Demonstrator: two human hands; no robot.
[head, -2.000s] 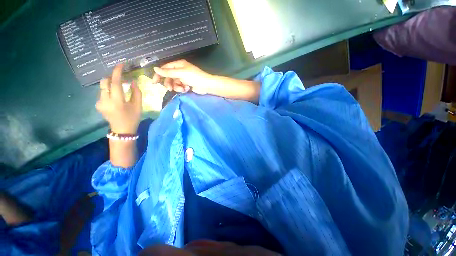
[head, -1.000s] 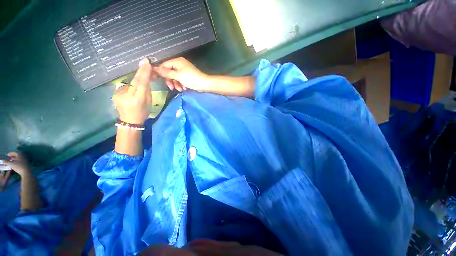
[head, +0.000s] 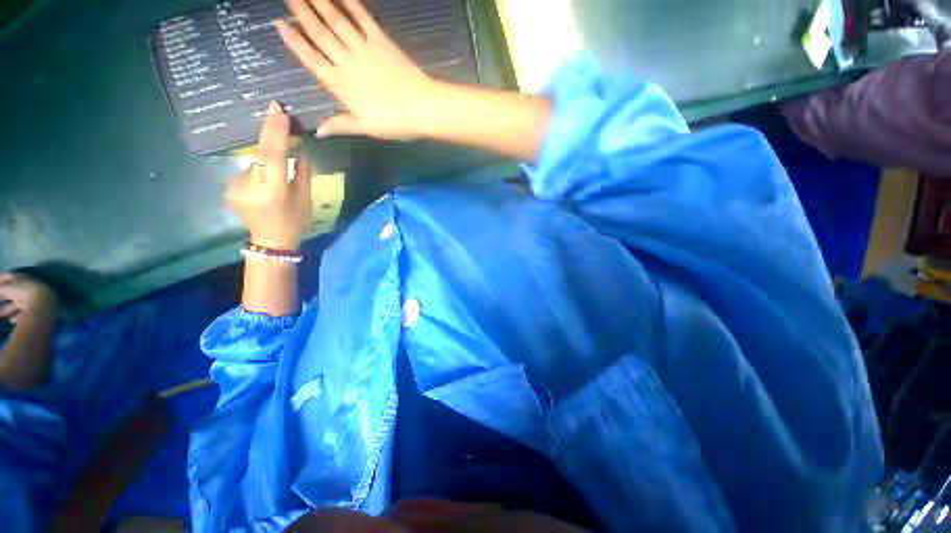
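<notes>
A black retail box [head: 214, 94] with white text rows lies on the dark-green bench at the upper left. My left hand [head: 271, 198], with a bead bracelet, is at its near edge, index fingertip on or just over the edge. A pale yellow label sheet [head: 325, 200] is held in that hand and shows on both sides of it, partly hidden by fingers. My right hand [head: 375, 89] is flat over the box's right part, fingers spread, covering some text. No small label can be made out at my fingertips.
A glare-washed pale sheet [head: 537, 40] lies right of the box on the green bench [head: 688, 52]. A neighbour's hand [head: 29, 302] is at the left edge, and a neighbour's mauve sleeve [head: 881, 115] at the upper right. A blue bin [head: 839, 213] stands below.
My right hand has left the near edge and spread out over the box, up and forward. My left index finger now points at the edge. The box appears slightly higher and further right.
</notes>
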